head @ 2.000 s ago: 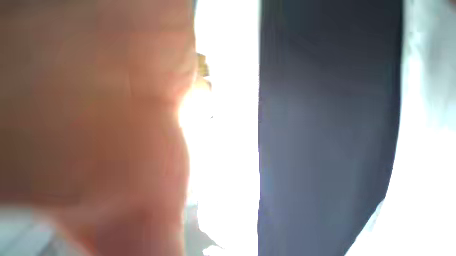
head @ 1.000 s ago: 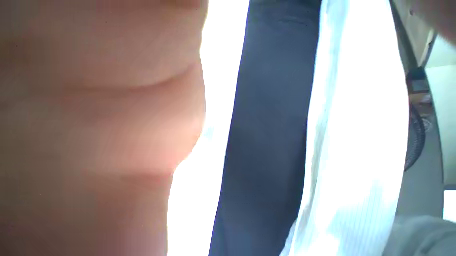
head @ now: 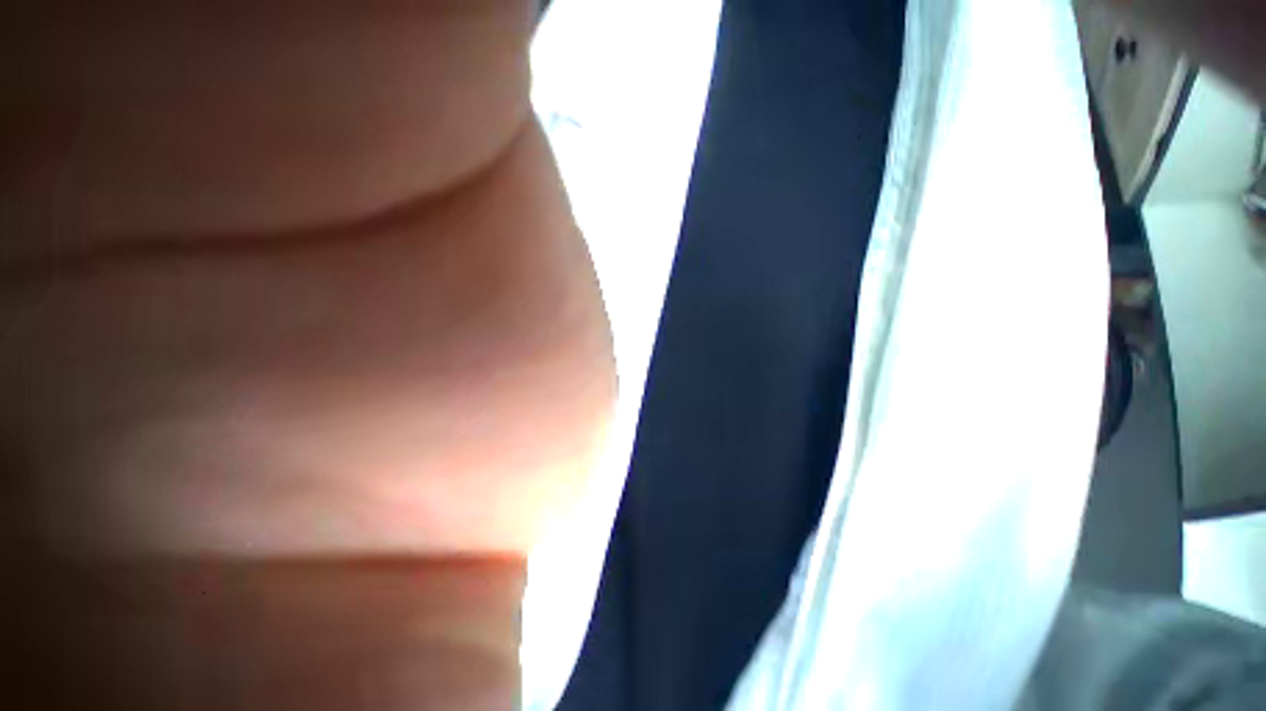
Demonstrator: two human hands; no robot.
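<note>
Bare skin with creases, apparently part of a hand [head: 306, 361], fills the left side very close to the lens. Whether it is my left or right hand cannot be told, nor whether it holds anything. A second blurred skin-coloured patch [head: 1194, 35] cuts into the top right corner; which hand it belongs to is unclear. Beside the large skin area runs a dark navy band [head: 771, 250], apparently cloth, between overexposed white areas. The white area to its right [head: 986, 320] looks like cloth. No held object can be made out.
At the right rim a strip of room shows sideways: a grey surface [head: 1138, 486], a dark round object [head: 1115, 389], a pale wall or panel [head: 1222, 347] and a bright white patch [head: 1229, 563]. Grey cloth [head: 1152, 653] lies at the bottom right.
Since two seconds ago, the dark band has become narrower and slanted, and the room strip has come into view at the right. Over the last second, the creased skin has shifted slightly.
</note>
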